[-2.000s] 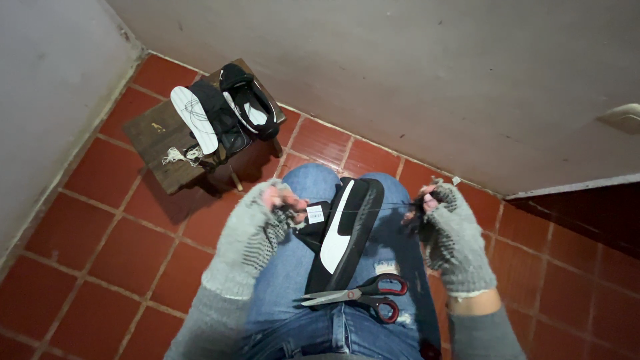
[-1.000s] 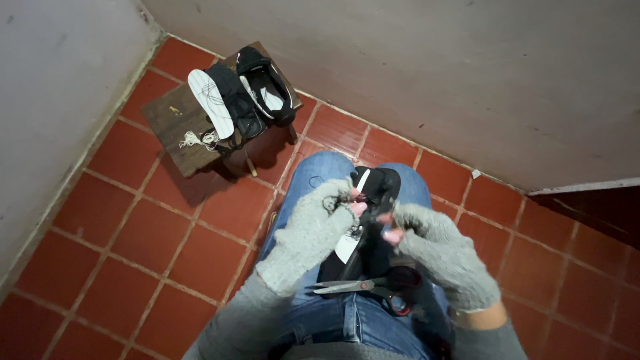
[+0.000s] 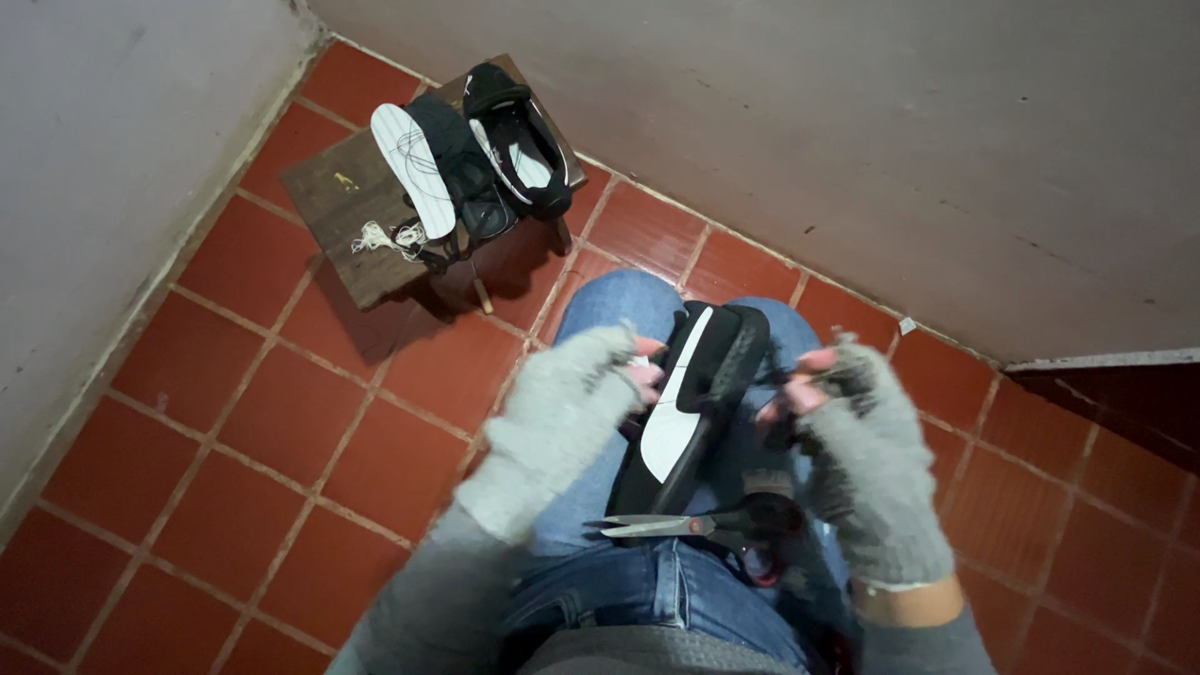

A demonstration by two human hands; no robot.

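A black shoe upper with a white side panel (image 3: 677, 412) lies on its side across my thighs. My left hand (image 3: 586, 394), in a grey fingerless glove, pinches part of the shoe at its left edge, where a bit of white shows. To the right of the shoe, my right hand (image 3: 844, 422), gloved the same way, has its fingertips drawn together on dark, blurred material that I cannot make out clearly. Scissors with black and red handles (image 3: 694, 527) rest on my lap below the shoe, blades pointing left.
A low wooden stool (image 3: 328, 202) stands ahead on the left. It bears a white insole (image 3: 412, 169) with dark thread on it, a black and white shoe (image 3: 520, 145), black shoe parts and a bundle of white cord (image 3: 384, 239). Walls meet the red tiled floor (image 3: 281, 403).
My hands were close together over the shoe a second ago and are now apart, one on either side of it. The white side panel shows more fully.
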